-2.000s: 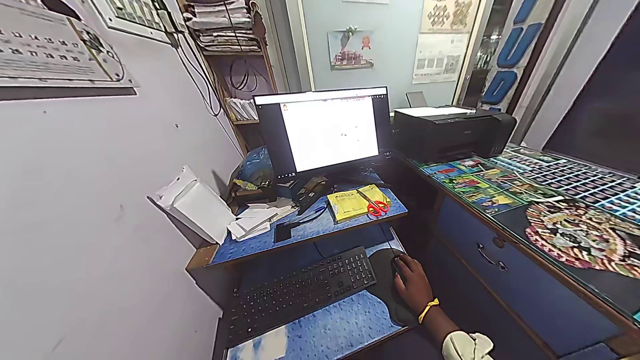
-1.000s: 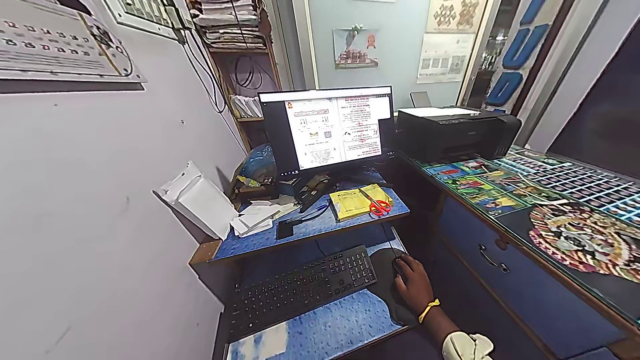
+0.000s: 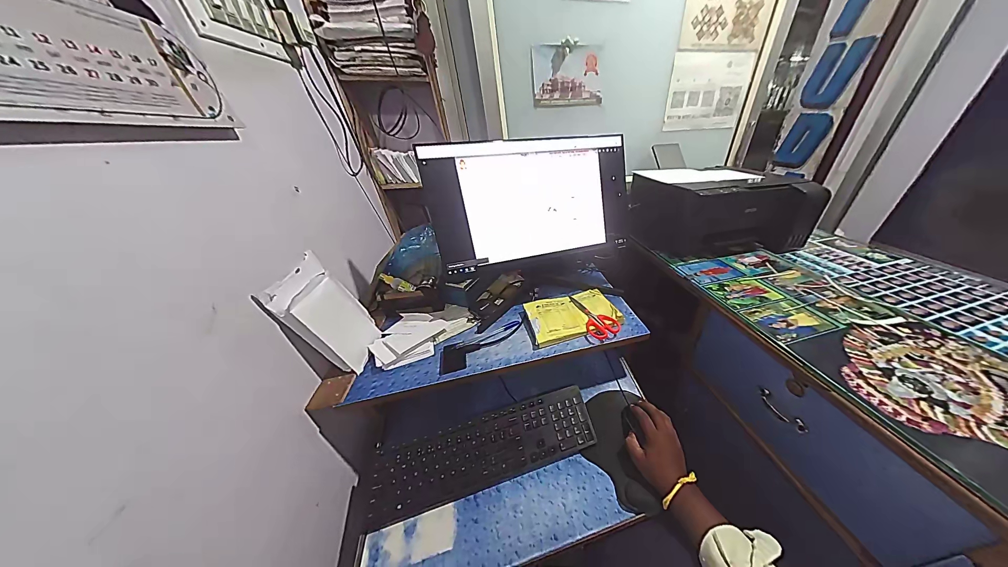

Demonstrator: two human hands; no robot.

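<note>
My right hand (image 3: 658, 447), with a yellow band round the wrist, rests over a dark computer mouse (image 3: 632, 421) on a black mouse pad (image 3: 610, 457). Left of the pad lies a black keyboard (image 3: 480, 449) on the blue pull-out tray (image 3: 520, 512). My left hand is out of view. Above the tray, the monitor (image 3: 535, 206) shows a mostly white page. Scissors with red handles (image 3: 602, 326) lie on a yellow pad of printed forms (image 3: 555, 319) on the upper shelf of the desk.
White envelopes or papers (image 3: 409, 340) and a white box (image 3: 327, 311) stand at the shelf's left, near the wall. A black printer (image 3: 728, 209) sits on the right-hand counter, whose glass top (image 3: 866, 315) covers many photos. A blue drawer front with a handle (image 3: 782, 409) is below.
The screen has gone from a two-part page of text and pictures one second ago to a mostly white page, much as it was two seconds ago. My right hand has stayed on the mouse.
</note>
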